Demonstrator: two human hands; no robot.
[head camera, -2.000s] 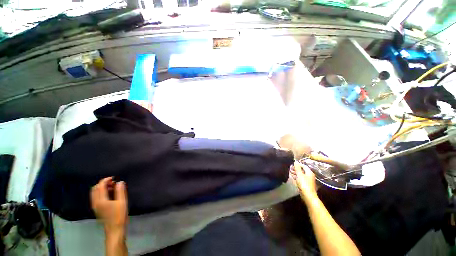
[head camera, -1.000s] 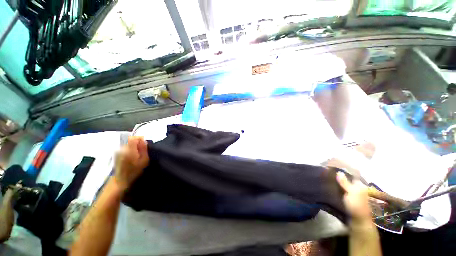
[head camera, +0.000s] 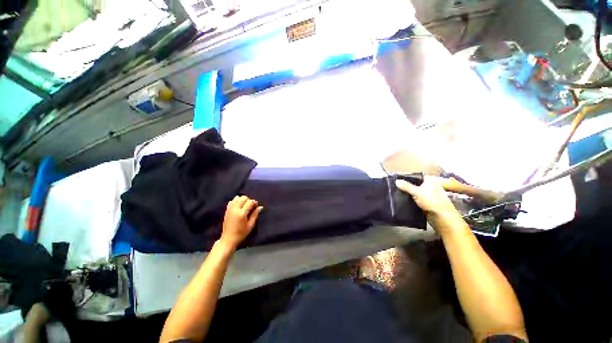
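Note:
A black garment (head camera: 309, 204) lies over the long padded blue form (head camera: 315, 172), whose far edge shows behind it. The garment's wider part is bunched at the left. My left hand (head camera: 241, 218) is on the garment near its middle, fingers curled at the cloth. My right hand (head camera: 426, 195) holds the garment's right end, thumb on top, near a thin pale line across the cloth. The steam iron (head camera: 493, 209) rests just right of my right hand, with a light wooden handle; part of it is hidden by the hand.
The white padded table (head camera: 194, 278) lies under the form. Blue bars (head camera: 209, 100) stand behind it. A hose (head camera: 570, 164) runs from the iron to the upper right. A grey bin (head camera: 520, 74) with small items is at far right. Another person's arm (head camera: 35, 323) shows at lower left.
The garment, lifted and stretched between my hands a second ago, now lies flatter along the form. My left hand has moved right, onto the garment's middle. The view has turned back from the left.

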